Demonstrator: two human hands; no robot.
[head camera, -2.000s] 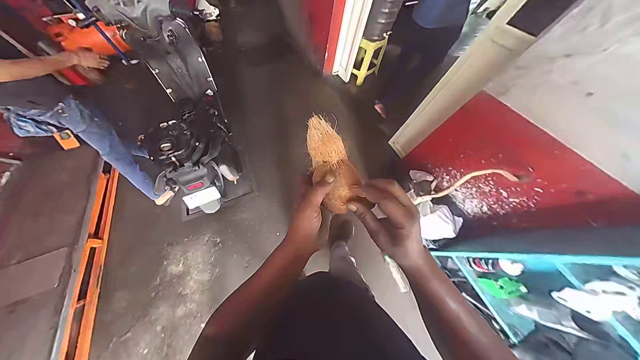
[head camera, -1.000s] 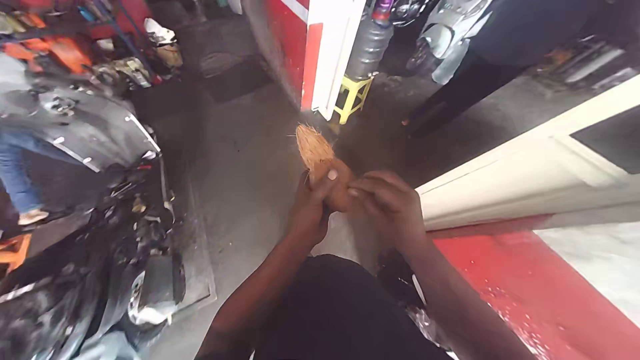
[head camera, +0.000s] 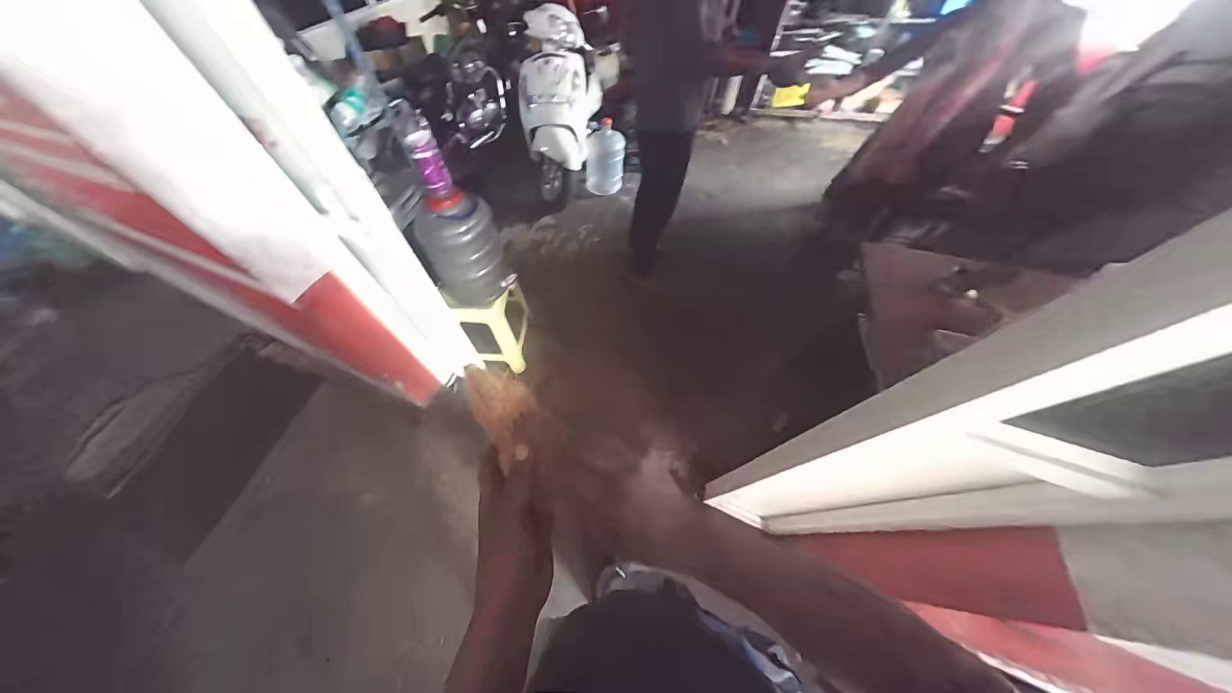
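Note:
A brown husked coconut with a pointed tuft of fibre (head camera: 502, 409) is in front of me, blurred, its tuft pointing up and left. My left hand (head camera: 515, 481) grips it from below, thumb across its near side. Close to its right side is my right hand (head camera: 616, 481), so smeared by motion that its fingers, and whether they touch the coconut, cannot be made out.
A doorway opens ahead between a red and white wall edge (head camera: 366, 337) and a pale door frame (head camera: 962, 433). Just past the left edge, a yellow stool (head camera: 500, 332) bears a large water bottle (head camera: 462, 250). Beyond are a white scooter (head camera: 556, 96), a water jug (head camera: 605, 159) and people.
The view has swung far to the right, onto the doorway. My left hand still holds the coconut. My right hand, earlier with its fingers at the coconut, is now blurred.

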